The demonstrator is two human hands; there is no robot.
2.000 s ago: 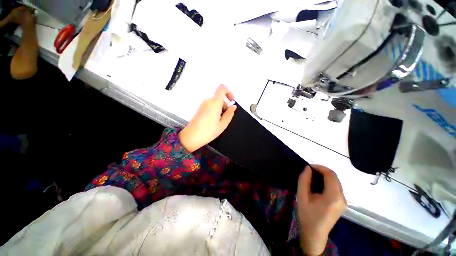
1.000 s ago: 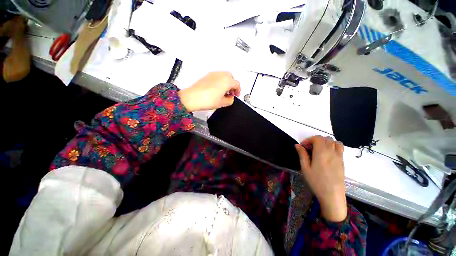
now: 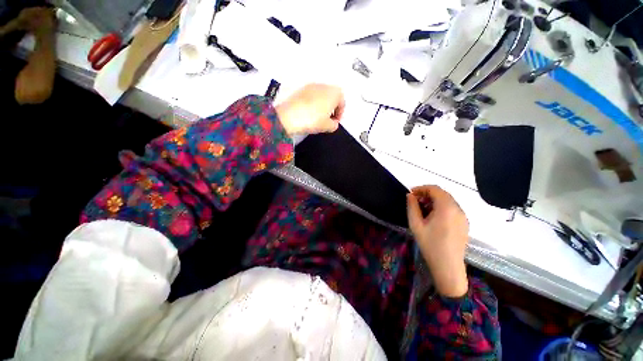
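Note:
A black fabric panel [image 3: 352, 169] is stretched between my two hands over the front edge of the white table. My left hand [image 3: 311, 111] pinches its upper left corner, fingers closed. My right hand [image 3: 438, 229] pinches its right end between thumb and fingers. The panel's top edge runs straight from hand to hand; its lower part hangs at the table edge. The needle and presser foot [image 3: 416, 121] of the sewing machine are just beyond the panel, with nothing black under them.
The white machine head [image 3: 486, 56] stands at the right. Rounded black pieces [image 3: 505, 166] and thread snips [image 3: 579, 243] lie on the bed. Labels [image 3: 230, 53], black and white pieces [image 3: 416, 42], red scissors [image 3: 105, 51] and a brown piece [image 3: 146, 53] lie farther back. Another person's arm [image 3: 35, 67] shows far left.
The panel was lower, over the lap; both hands have raised it to the table edge and keep it stretched. The camera view has shifted too.

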